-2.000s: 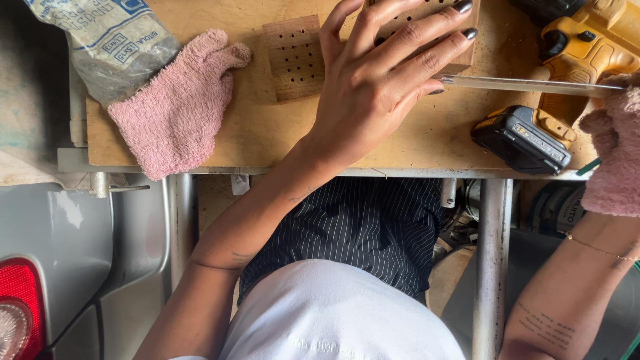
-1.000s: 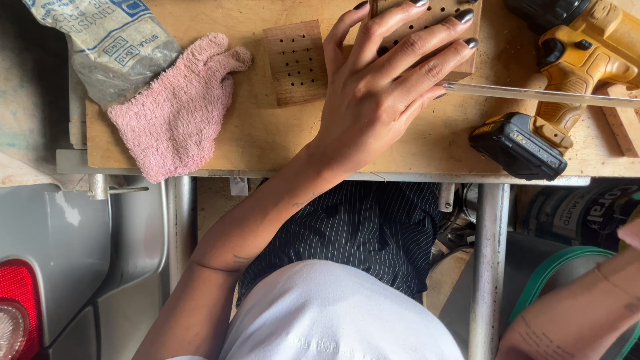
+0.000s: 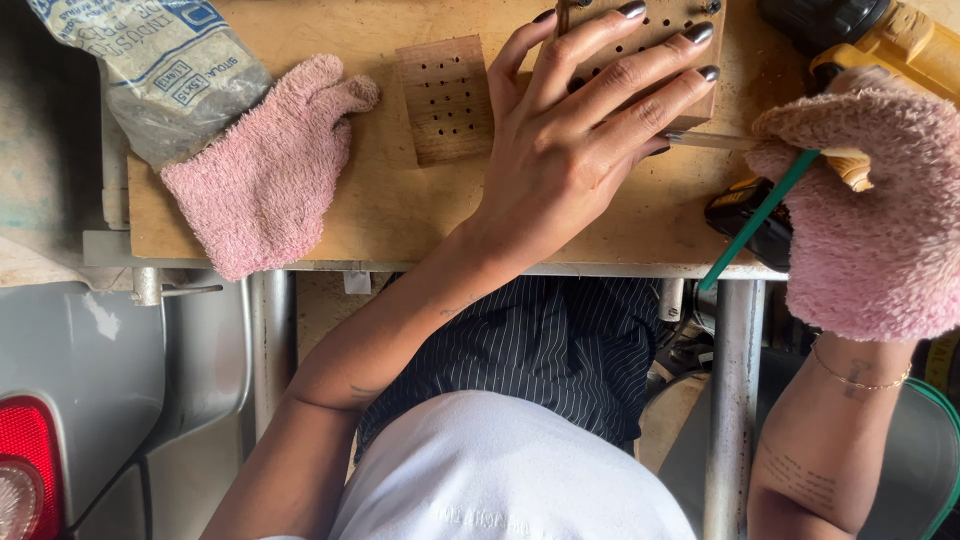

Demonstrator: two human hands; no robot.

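Observation:
My bare left hand point(image 3: 574, 124) lies spread over a drilled wooden block point(image 3: 697, 90) with dark screw heads near its far edge. Below its fingertips, a thin pale strip point(image 3: 720, 140) runs right from the block's near side toward my right hand. On my right hand point(image 3: 847, 157) is a fluffy pink glove, its thumb and fingers curled around a thin green stick point(image 3: 757, 221). A smaller wooden block point(image 3: 446, 101) with rows of holes rests left of my left hand. The mate pink glove point(image 3: 266, 169) lies flat farther left.
A yellow and black cordless drill point(image 3: 911, 45) lies at the right, its battery point(image 3: 739, 210) partly behind the green stick. A printed plastic bag point(image 3: 187, 82) sits at the left of the wooden tabletop point(image 3: 360, 217). A metal table leg point(image 3: 733, 405) stands below, and a car's tail light point(image 3: 30, 457) is at lower left.
My gloved right hand, mostly out of view one second ago, is back over the drill with the green stick. My left hand has stayed on the block.

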